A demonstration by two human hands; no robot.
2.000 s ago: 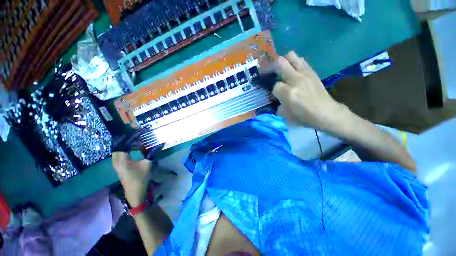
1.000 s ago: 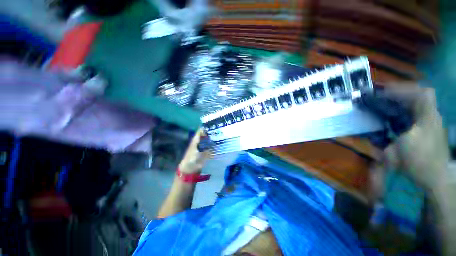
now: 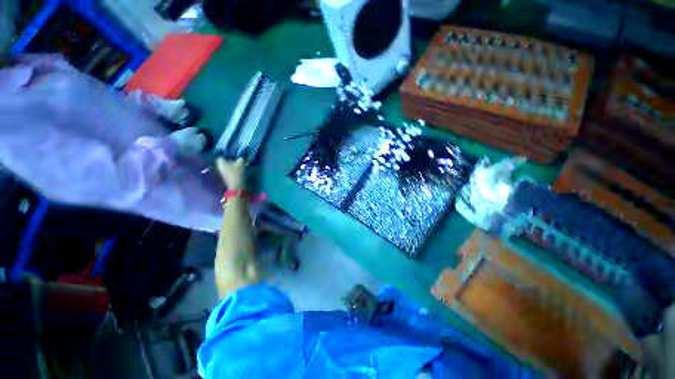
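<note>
A long silvery finned heat sink (image 3: 254,118) lies slanted on the green mat at the upper left, perhaps two side by side. My left hand (image 3: 232,174), with a red band at the wrist, is at its near end. The fingers close over that end and the fingertips are hard to see. I cannot make out my right hand. The orange-brown jig (image 3: 529,307) at the lower right shows no heat sink in it.
A black divided screw tray (image 3: 361,186) heaped with shiny pieces lies mid-bench. Behind it are a white box with a round black opening (image 3: 348,33) and stacked orange boards (image 3: 488,122). A crumpled white cloth (image 3: 488,194), red sheet (image 3: 174,65) and pale purple cloth (image 3: 111,155) are around.
The view has turned left. The heat sink with its row of transistors, earlier lifted off the jig between both hands, no longer shows there. My left hand is now at the bar on the left mat.
</note>
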